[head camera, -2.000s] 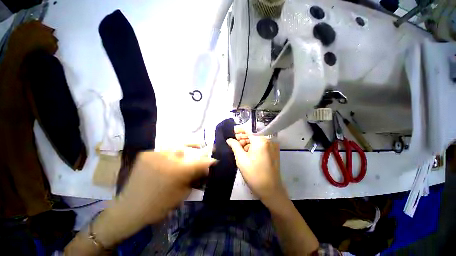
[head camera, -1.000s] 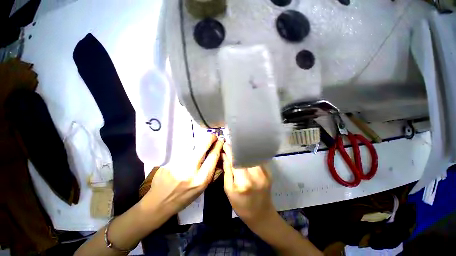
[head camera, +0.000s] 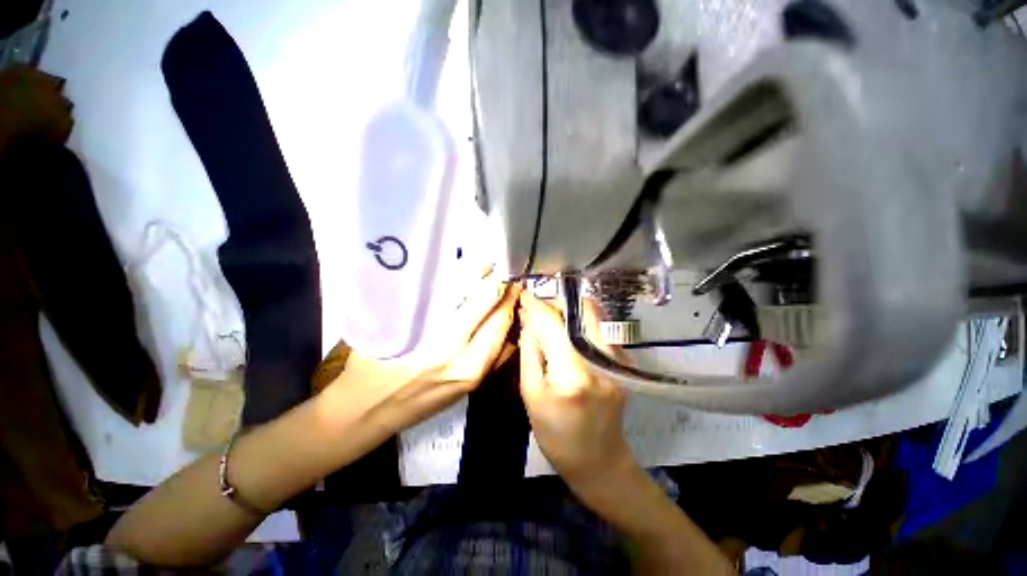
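Observation:
A black cut piece hangs down over the table's front edge, its upper end at the presser foot. My left hand and my right hand pinch this end from both sides, fingertips together just in front of the foot. A bit of brown fabric shows beside my left hand. The exact finger grip and the needle are too small and bright to tell. The white sewing machine head rises over the fingertips.
A lamp paddle hangs left of the machine. Further left lie a long black piece, a beige tag with string, and dark and brown pieces. Red scissors are mostly hidden behind a blurred machine part. White strips hang at right.
My left hand has moved up beside the right one, and the black piece's end is now at the foot. The view has shifted, and the machine's front part now covers most of the scissors.

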